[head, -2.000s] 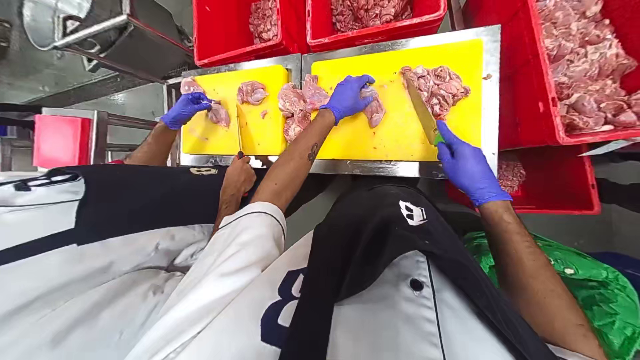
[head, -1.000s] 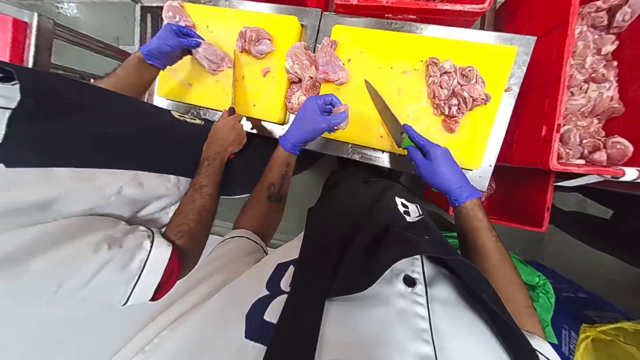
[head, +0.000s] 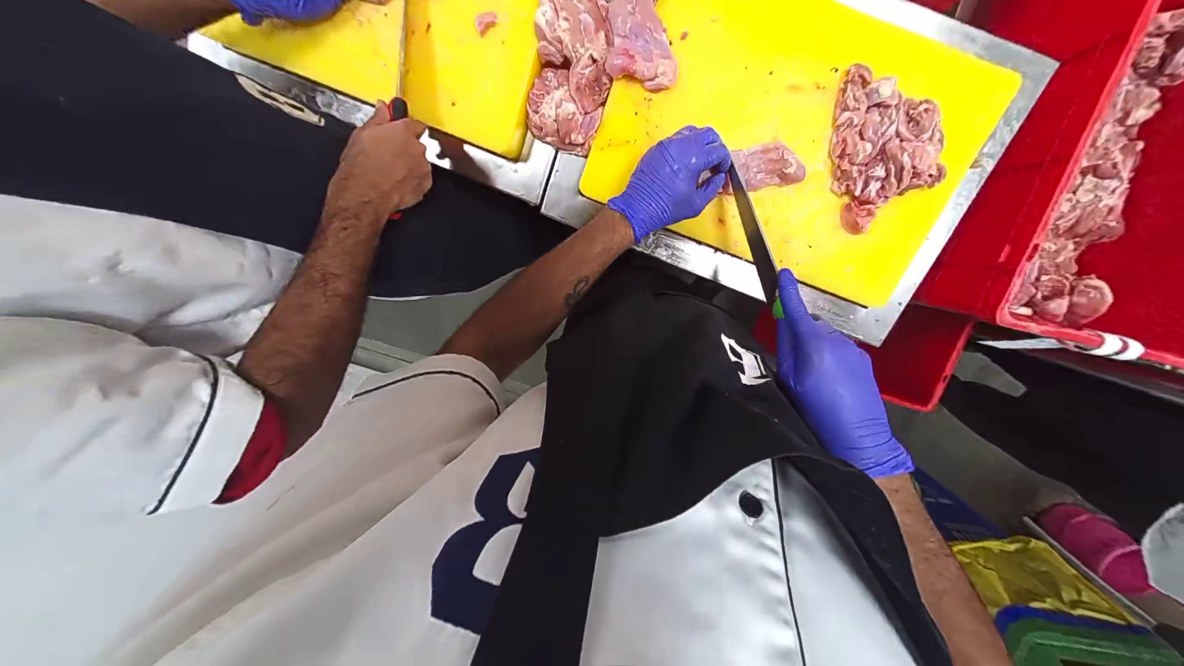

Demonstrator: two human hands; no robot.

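Observation:
My left hand [head: 673,180], in a purple-blue glove, grips the left end of a flat raw meat piece [head: 770,167] near the front of the yellow cutting board [head: 740,92]. In my right hand [head: 828,384], also gloved, is the green handle of a knife [head: 753,227]. The blade points up and left, its tip at the meat beside my left fingers. A pile of cut meat pieces [head: 885,143] lies on the board's right part. Larger raw meat pieces [head: 572,74] rest at its left edge, partly over the neighbouring board.
At the left a co-worker's bare hand [head: 384,162] holds a knife over a second yellow board [head: 467,92]; their gloved hand [head: 287,7] is at the top edge. Metal rims surround the boards. A red crate [head: 1142,250] with meat stands at the right, another red crate [head: 925,356] below.
My right hand and the knife have moved from over the board to its front edge, with the blade tip now at the meat. The view has shifted, with the boards higher in the picture.

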